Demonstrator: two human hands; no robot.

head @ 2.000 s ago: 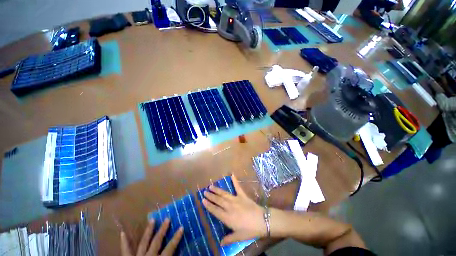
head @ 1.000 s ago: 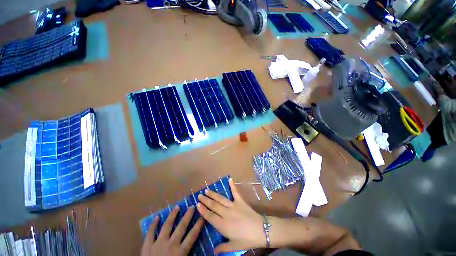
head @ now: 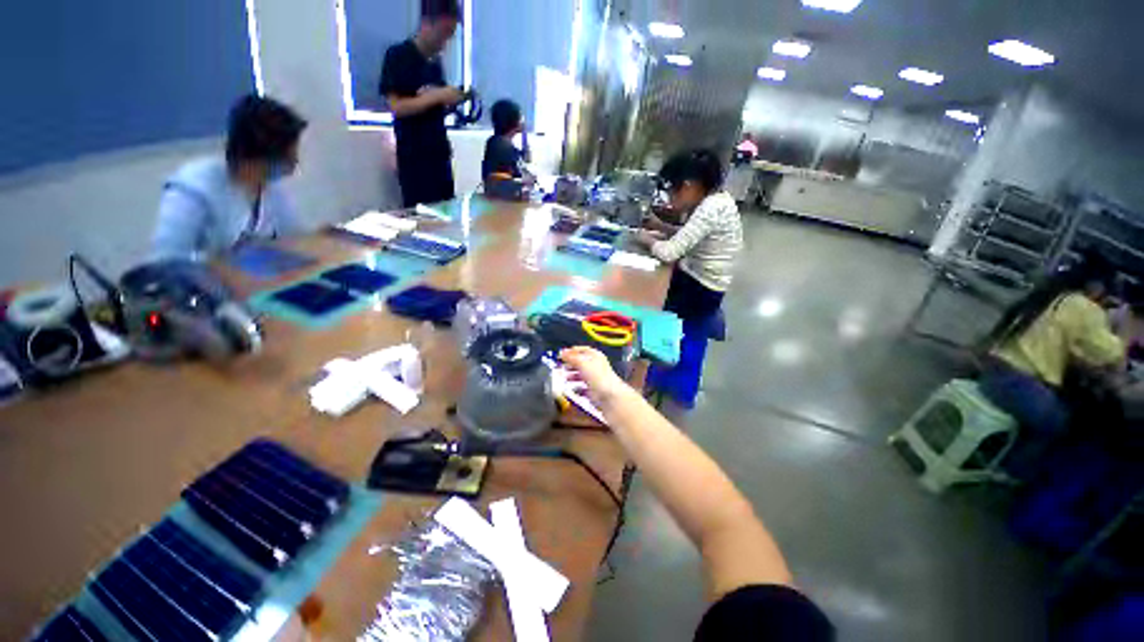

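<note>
My right hand [head: 595, 374] reaches far out at the table's right edge, just right of the round grey fume extractor [head: 506, 395]. Its fingertips are beside a white strip or tissue [head: 583, 399]; whether they hold anything is too small to tell. My left hand is out of the picture. The red and yellow scissors [head: 610, 329] lie just beyond my right hand. The blue panel pieces handled before are out of view.
Dark cell stacks [head: 265, 499] lie at lower left. Silvery wires [head: 430, 589] and crossed white strips [head: 514, 558] lie at the bottom. The iron stand [head: 429, 465] and a white heap [head: 368, 379] are nearer the middle. Several people are around the table.
The view has swung up and to the right. My right hand has left the blue panel pieces and moved out beside the fume extractor. My left hand has gone out of view.
</note>
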